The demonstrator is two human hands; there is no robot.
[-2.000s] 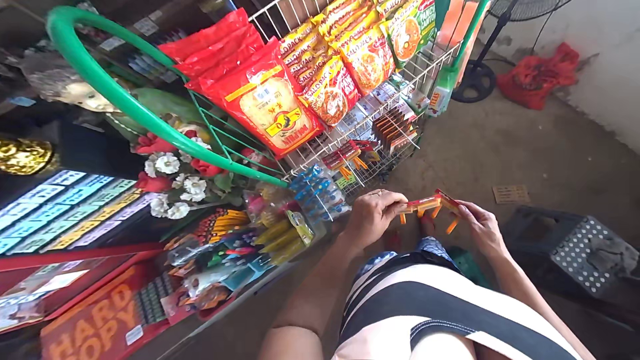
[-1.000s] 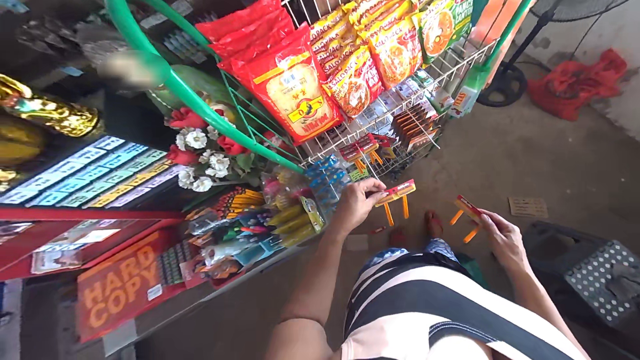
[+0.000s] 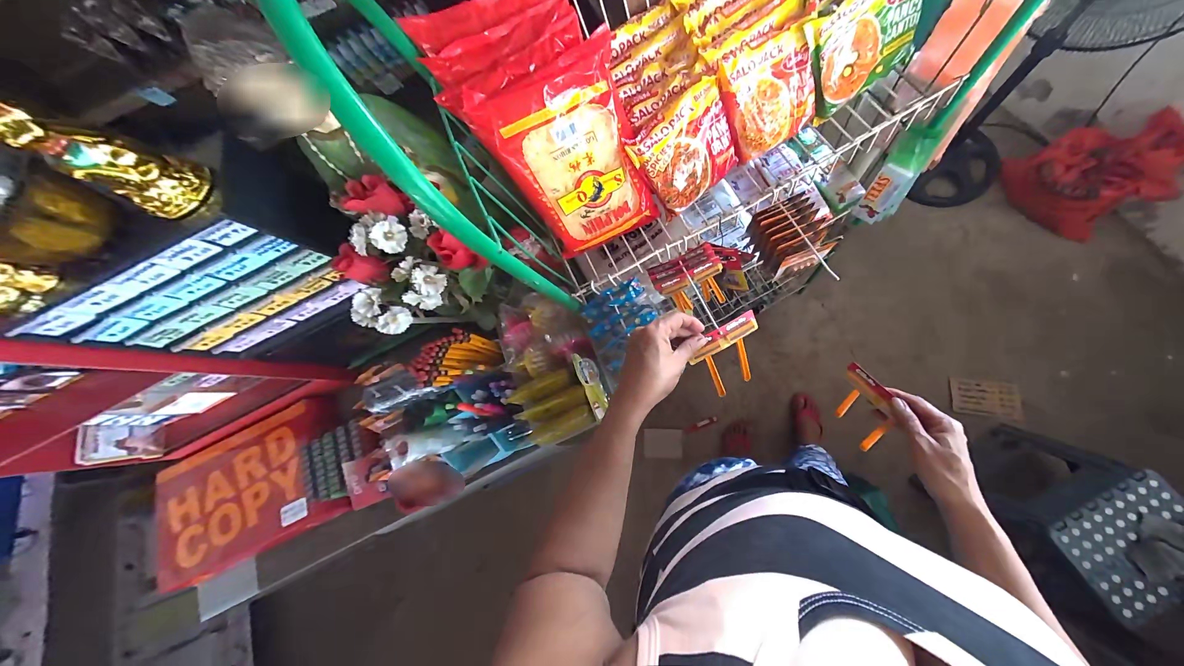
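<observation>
My left hand [image 3: 661,361] pinches a red card with orange-handled disposable razors [image 3: 724,339], close to the lower front of the wire display rack [image 3: 740,217]. Similar razor cards [image 3: 689,270] hang on the rack just beyond it. In my right hand [image 3: 932,444] is a second red card with orange-handled razors [image 3: 868,388], held lower and to the right, apart from the rack. Red noodle packs [image 3: 578,157] and yellow-and-red seasoned noodle packs [image 3: 760,92] stand in the upper rack, behind the green frame.
A counter at left carries pens [image 3: 453,356], plastic-wrapped goods and an orange box [image 3: 236,490]. Artificial flowers [image 3: 393,236] stand beside the rack. At right are a standing fan [image 3: 962,166], a red bag [image 3: 1091,176], a cardboard piece [image 3: 985,398] and a dark plastic stool [image 3: 1110,546].
Two seconds ago both hands were close together at the razor cards. They have since moved apart, each with a card, and my left hand is now nearer the rack.
</observation>
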